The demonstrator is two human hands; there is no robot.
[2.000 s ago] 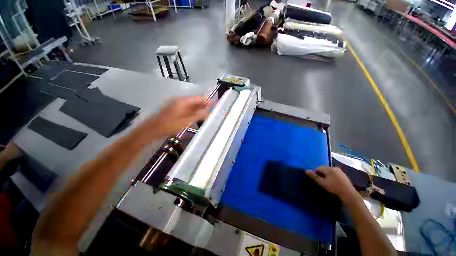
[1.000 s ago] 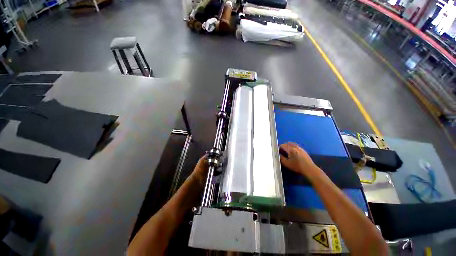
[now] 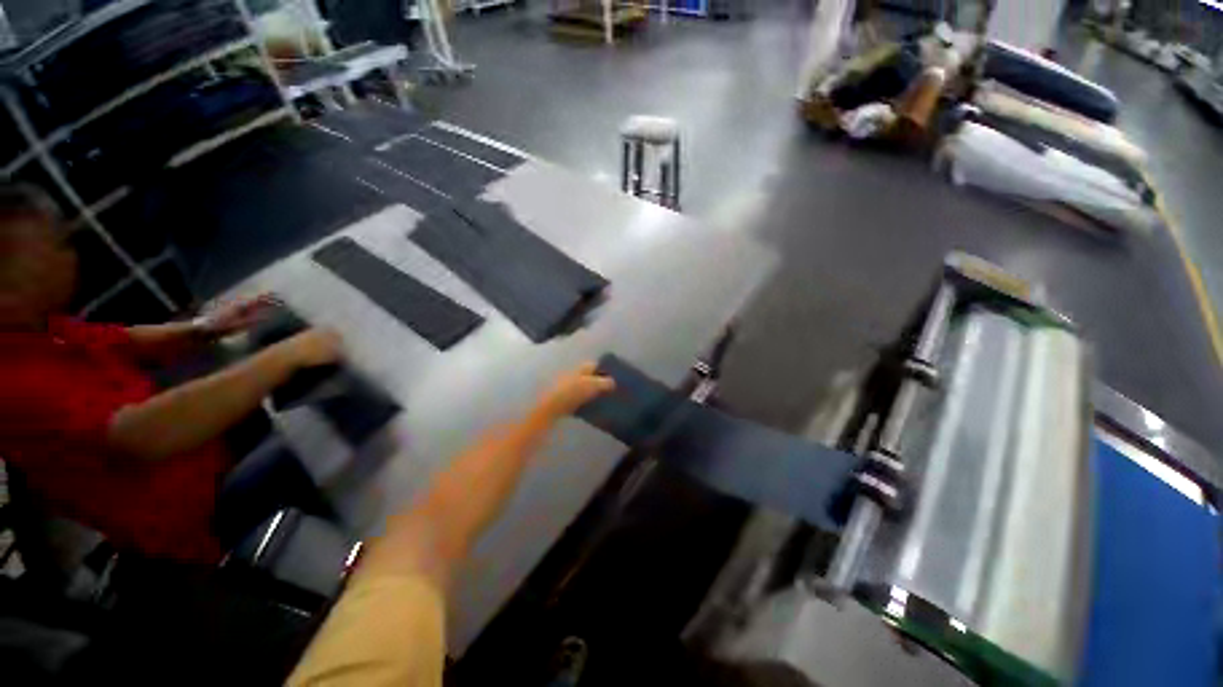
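A dark fabric strip (image 3: 744, 454) runs from the outfeed shafts (image 3: 879, 477) of the roller machine (image 3: 993, 483) across the gap to the grey table's edge. My left hand (image 3: 570, 392) is at the strip's table-side end, with its fingers on or around that end. The hand is blurred. A single dark strip (image 3: 398, 293) and a pile of overlapping strips (image 3: 507, 269) lie on the grey table beyond. My right hand is out of the picture.
A person in a red shirt (image 3: 114, 423) sits at the left, hands on a dark piece (image 3: 342, 403). The grey table (image 3: 644, 255) spans the middle. The blue belt (image 3: 1153, 577) is at the right. A stool (image 3: 651, 148) and fabric rolls (image 3: 1046, 161) stand behind.
The view has swung left to the table and the seated person. My left hand has moved from the outfeed shafts to the table edge, and a strip now spans the gap. My right hand has left view.
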